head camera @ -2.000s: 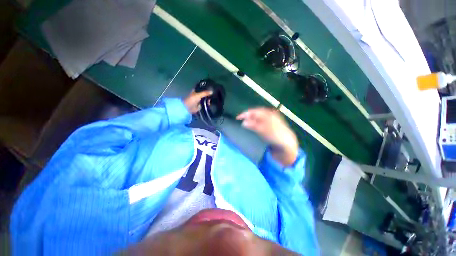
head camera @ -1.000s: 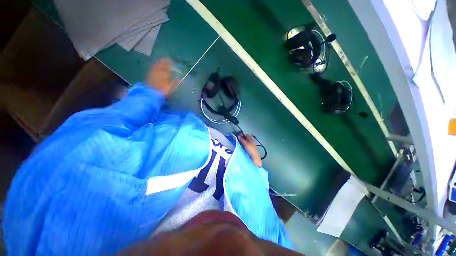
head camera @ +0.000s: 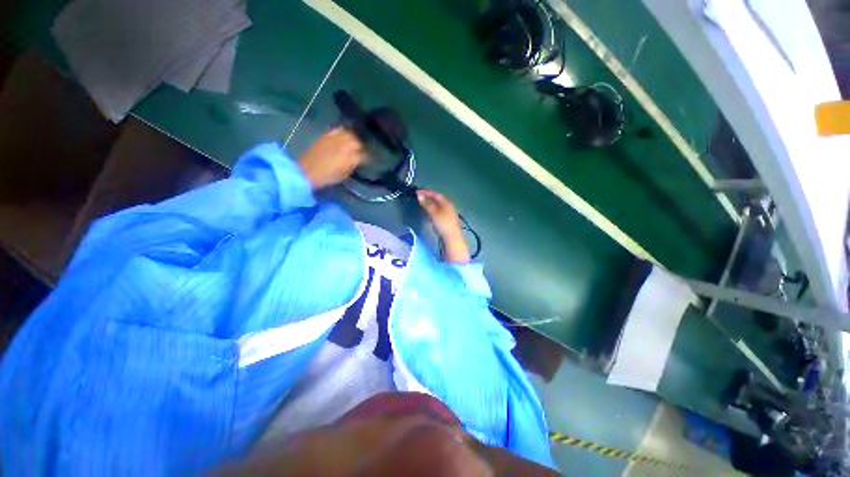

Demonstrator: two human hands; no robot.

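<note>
A black headset (head camera: 387, 126) with a thin shiny curved band lies on the green bench in front of me. My left hand (head camera: 334, 156) is at its near left side, fingers on the ear-cup part; the fingertips are blurred. My right hand (head camera: 442, 216) pinches the black cord at the near right side of the headset. A loop of the headset cable (head camera: 478, 244) shows beside that hand.
Stacked grey bags (head camera: 149, 47) lie at the upper left, above a brown carton (head camera: 140, 177). Two more headsets (head camera: 522, 37) (head camera: 596, 116) lie beyond the pale strip. Pale sheets (head camera: 650, 331) hang over the bench edge at right. A white shelf (head camera: 746, 112) is above.
My left hand has come from the bench at left onto the headset, which has turned slightly. My right hand stays at the cord, now closer to the headset. The view has shifted.
</note>
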